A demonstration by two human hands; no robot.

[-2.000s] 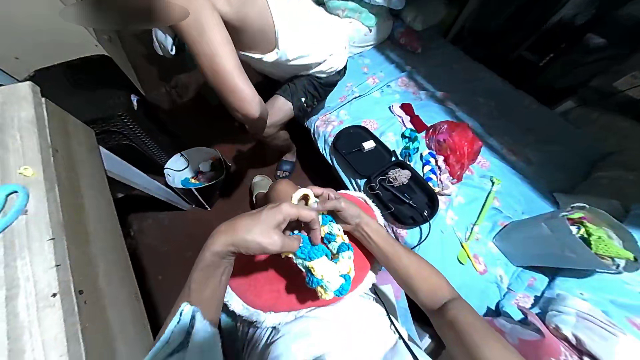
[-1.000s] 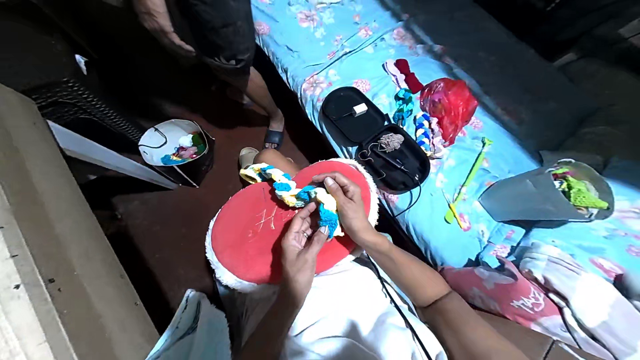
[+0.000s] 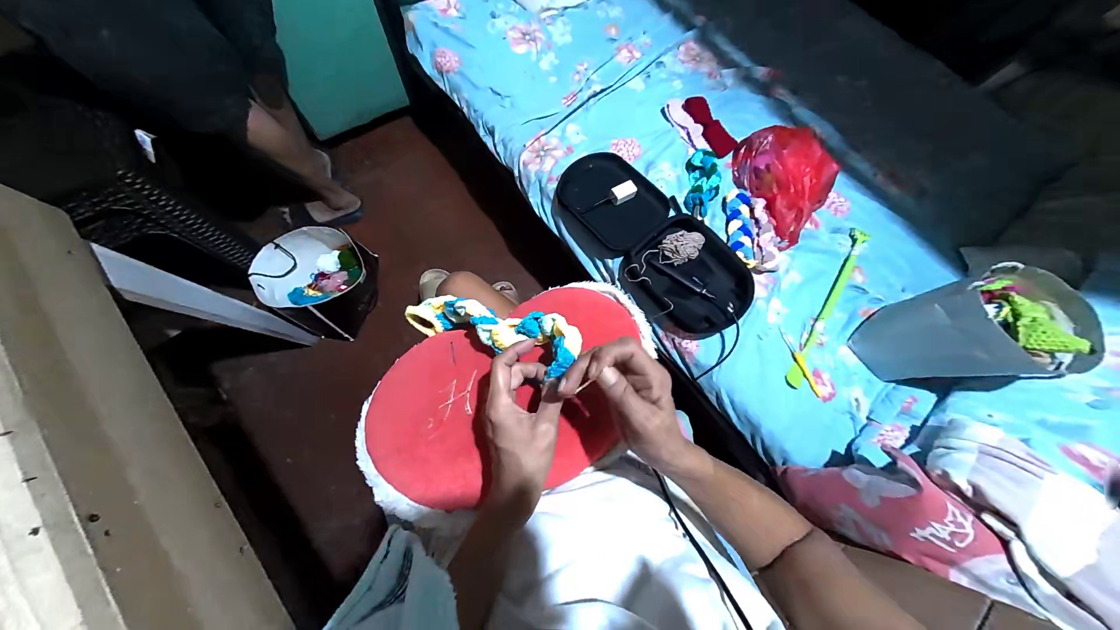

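Note:
A braided band of blue, white and yellow fabric [image 3: 499, 330] lies across a red cushion with a white fluffy edge [image 3: 420, 420], which rests on my lap. Its near end curves down between my hands. My left hand [image 3: 525, 411] pinches this end from the left with thumb and fingers. On the other side my right hand [image 3: 626, 394] has its fingertips closed at the same end, and a thin light strand or tool shows by them; which one I cannot tell. The far end of the band forms a loop past the cushion's edge.
On the floral bed sheet [image 3: 560, 114] are an unzipped black case [image 3: 691, 302], braided bands [image 3: 703, 179], a red plastic bag [image 3: 783, 175], a green stick-like item [image 3: 831, 302] and a grey bin [image 3: 919, 328]. A bucket [image 3: 271, 271] stands on the floor left, near another person's leg [image 3: 293, 149].
The braided band, bunched in my hands two seconds ago, now lies stretched over the cushion. The other person, seated or crouching earlier, now shows only by the legs at the upper left. The view has shifted.

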